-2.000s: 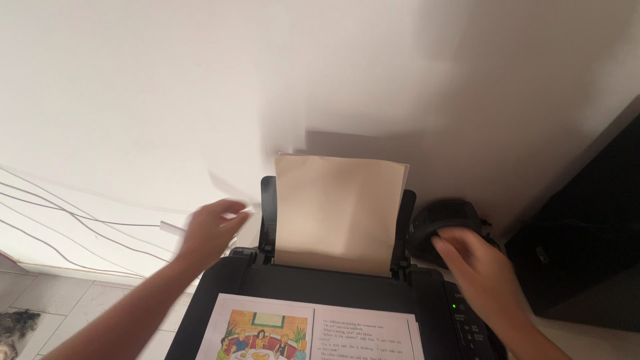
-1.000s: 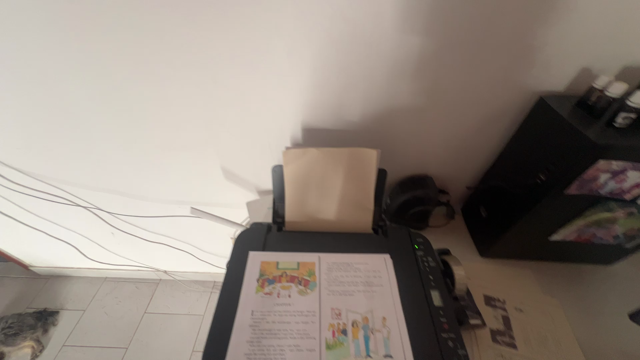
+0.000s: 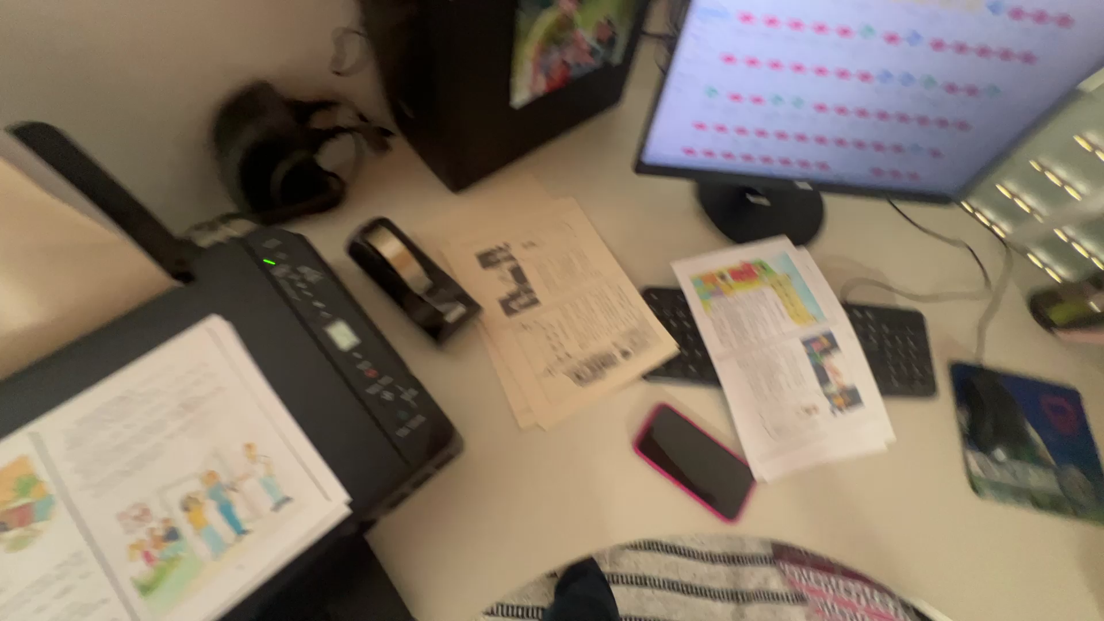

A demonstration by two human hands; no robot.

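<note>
Neither my left hand nor my right hand shows in this frame. A black printer [image 3: 345,414] with a lit green light stands at the left, and printed, illustrated sheets [image 3: 198,466] lie on top of it. Blank paper [image 3: 69,250] stands upright in its rear feeder. Right of the printer is a black tape dispenser [image 3: 414,280], beside yellowish printed sheets [image 3: 561,310]. Colour-printed sheets [image 3: 785,362] lie across a black keyboard [image 3: 893,345]. A phone with a pink edge [image 3: 694,461] rests on the desk just below them. The view is somewhat blurred.
A monitor [image 3: 854,95] on a round base stands at the back right. Behind the dispenser are a dark box-shaped object [image 3: 483,86] and black headphones [image 3: 276,155]. A mouse [image 3: 992,414] sits on a mouse pad [image 3: 1031,440] at the right. Striped fabric [image 3: 690,582] shows at the bottom.
The view has swung far to the right, onto the desk. Both hands were beside the printer's paper feeder two seconds ago and are out of view now.
</note>
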